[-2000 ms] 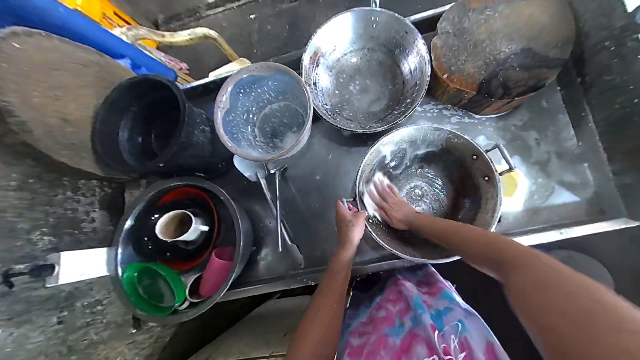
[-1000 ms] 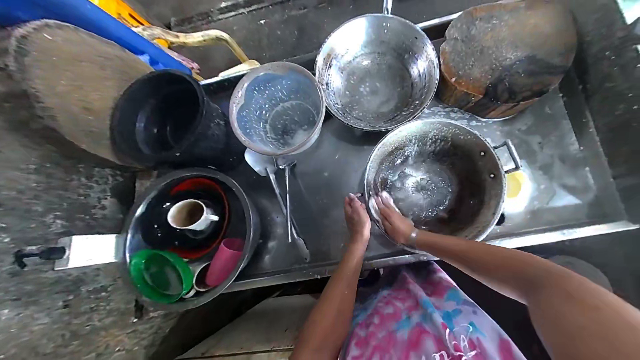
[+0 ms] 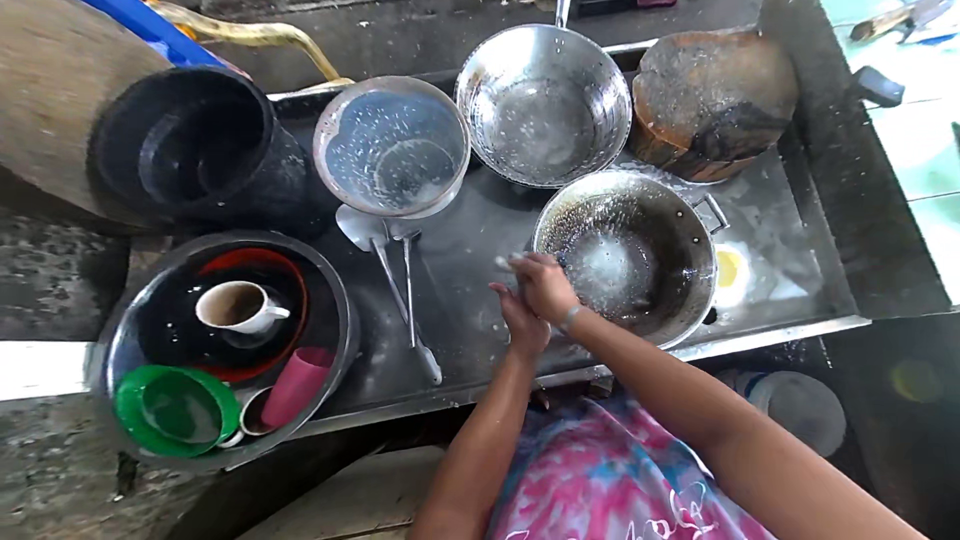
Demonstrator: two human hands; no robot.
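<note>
My left hand [image 3: 523,319] and my right hand [image 3: 546,289] are together at the left rim of a large metal pot [image 3: 626,255]. The right hand lies partly over the left; whether either grips the pot's left handle is hidden. White suds show at the right fingers and on the pot's wet bottom. Behind the pot stands a shiny metal pan [image 3: 544,105] with a long handle. A clear plastic bucket [image 3: 394,146] with wet walls is left of the pan. Two metal utensils, one a turner [image 3: 361,227], lie on the metal sink top [image 3: 472,262].
At the left, a metal basin [image 3: 341,300] holds a white mug [image 3: 238,306], a green bowl [image 3: 178,411] and a pink cup [image 3: 298,386]. A black bucket [image 3: 187,142] stands behind it. A wooden chopping block [image 3: 712,97] is at the back right, near a yellow item [image 3: 727,268].
My right hand was inside the pot two seconds ago; it has moved left to the rim and now overlaps my left hand. The suds have shifted in the pot.
</note>
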